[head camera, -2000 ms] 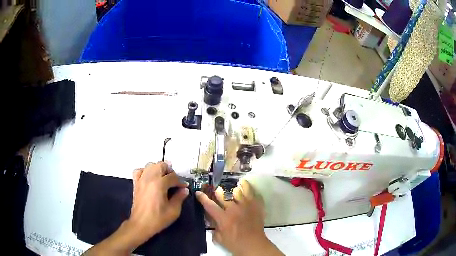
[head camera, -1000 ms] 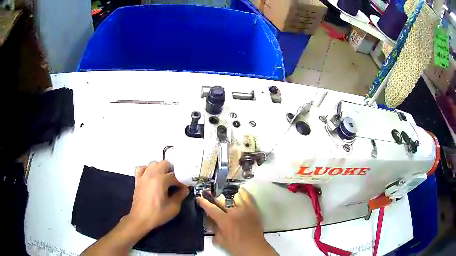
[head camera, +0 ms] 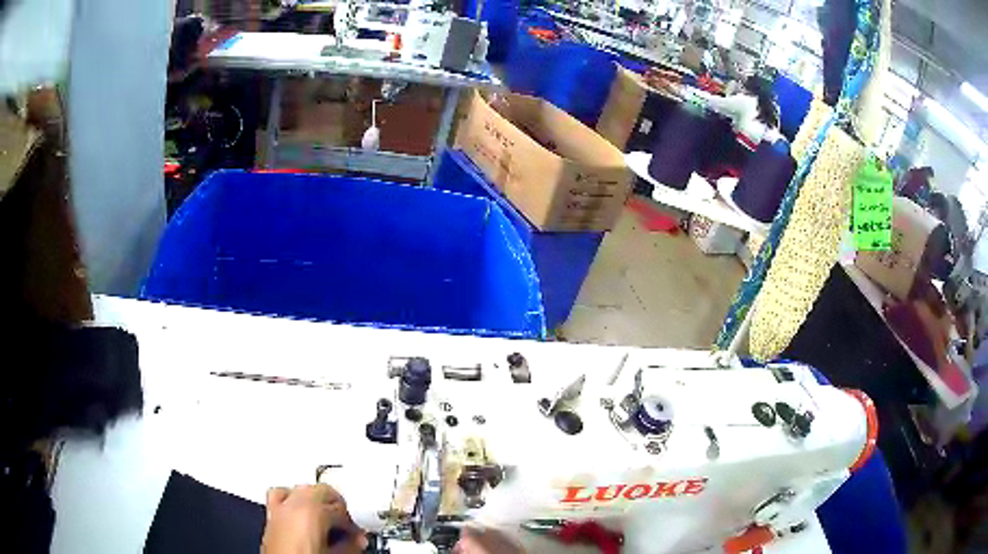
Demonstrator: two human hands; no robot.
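Observation:
The black fabric piece [head camera: 206,517] lies flat on the white table at the bottom left, its lower part cut off by the picture's edge. My left hand [head camera: 309,522] is at its right side, beside the needle area, fingers bent down; what the fingertips hold is hidden. My right hand [head camera: 488,540] shows only as a blurred bit at the bottom edge, right of the needle area. The white sewing machine head [head camera: 650,465] with red LUOKE lettering spans the lower right. The presser foot and needle are not clearly visible. The red fabric strip [head camera: 590,535] hangs at the head's lower edge.
Black pieces [head camera: 81,379] lie at the table's left edge. A blue bin [head camera: 347,254] stands behind the table, with an open carton [head camera: 553,179] beyond it. Thread cones [head camera: 693,146] and a person in white [head camera: 742,108] are farther back. A green tag [head camera: 872,206] hangs at the right.
The view has tilted up, so the table, machine and hands sit lower and are partly cut off. More of the factory floor shows. My left hand remains beside the needle area.

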